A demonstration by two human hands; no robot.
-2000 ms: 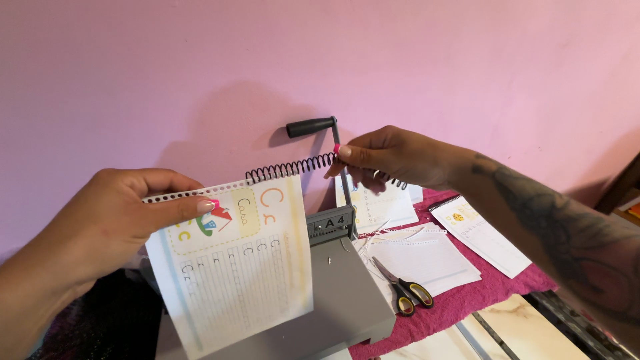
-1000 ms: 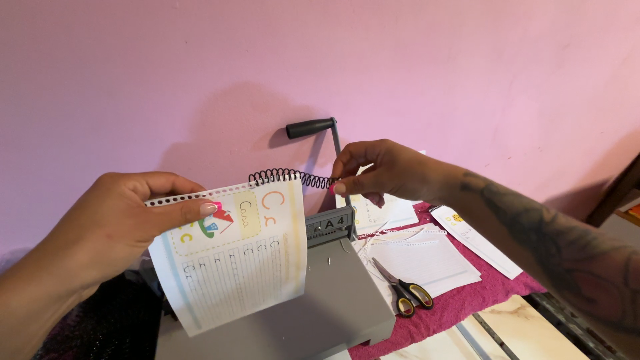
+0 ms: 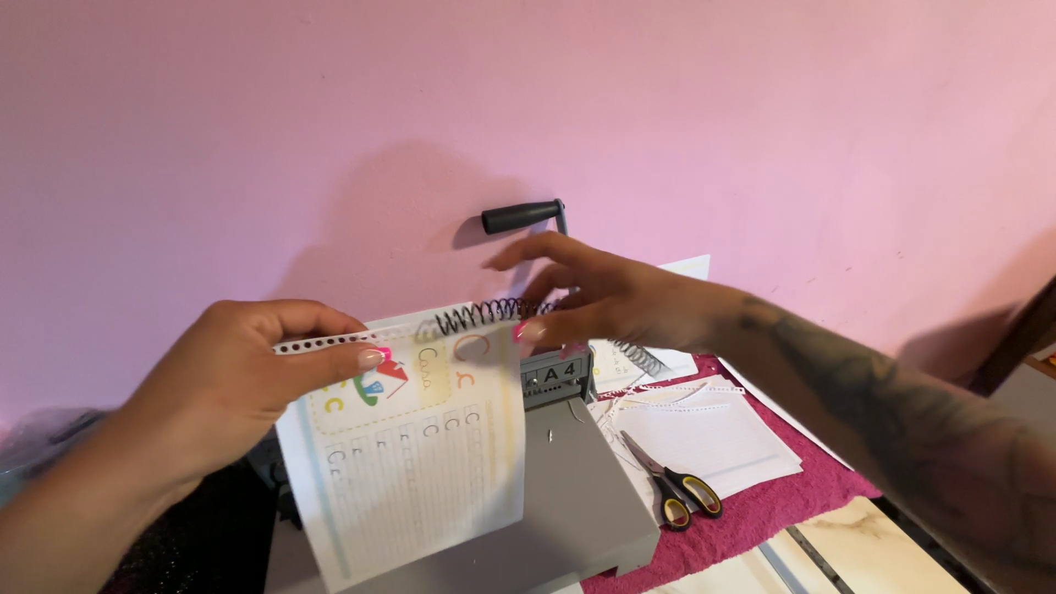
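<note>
My left hand (image 3: 272, 363) pinches a stack of printed handwriting worksheets (image 3: 412, 462) near its punched top edge, thumb in front. A black spiral binding coil (image 3: 487, 312) runs through the holes at the right part of that edge, and its free end extends past the sheets beyond my right hand. My right hand (image 3: 594, 297) is at the coil, fingers spread and partly blurred, the thumb close to the sheets' top right corner; whether it grips the coil is unclear. Below and behind the sheets stands a grey binding machine (image 3: 569, 487) with a black-handled crank (image 3: 521, 216).
Scissors with black and yellow handles (image 3: 672, 491) lie on white sheets (image 3: 701, 437), beside cut punched paper strips (image 3: 685, 396). A magenta towel (image 3: 742, 528) lies under them on a marble-patterned surface (image 3: 866, 544). The pink wall (image 3: 247, 124) rises close behind the machine.
My right hand has moved left along the coil towards the sheets, and its fingers have spread. The coil reaches a little farther left along the punched edge. My left hand keeps its hold.
</note>
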